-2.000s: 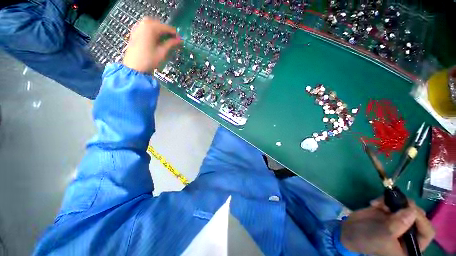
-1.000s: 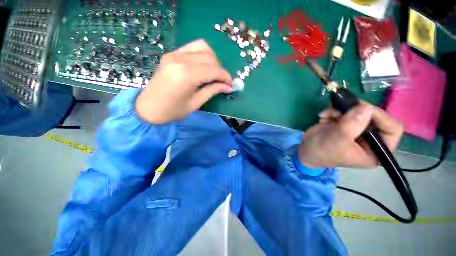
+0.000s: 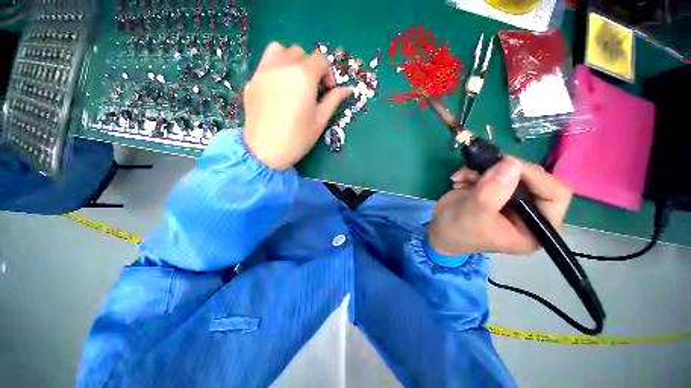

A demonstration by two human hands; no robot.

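Note:
My right hand point(image 3: 504, 206) is closed around the black handle of a soldering iron point(image 3: 557, 246); its brownish tip points up and left, near the lower edge of the loose red wires point(image 3: 430, 64). My left hand point(image 3: 288, 106) is at the left side of the pile of small silvery discs point(image 3: 362, 85), thumb and fingers bent and apart, fingertips at the discs. Whether it pinches a disc cannot be told. A small round dark and silvery workpiece point(image 3: 334, 138) lies on the green mat just below the discs, clear of the fingers.
A clear tray of dark parts point(image 3: 163, 135) is at left, a greyer tray point(image 3: 47, 91) far left. Tweezers point(image 3: 475, 83), a zip bag point(image 3: 538, 83), a pink sheet point(image 3: 610, 144) and a yellow square point(image 3: 610, 47) are at right. The iron's cord hangs past the mat's front edge.
My left hand has come from the tray to the mat, then up to the discs from the round workpiece. The iron stays in my right hand. The view has shifted.

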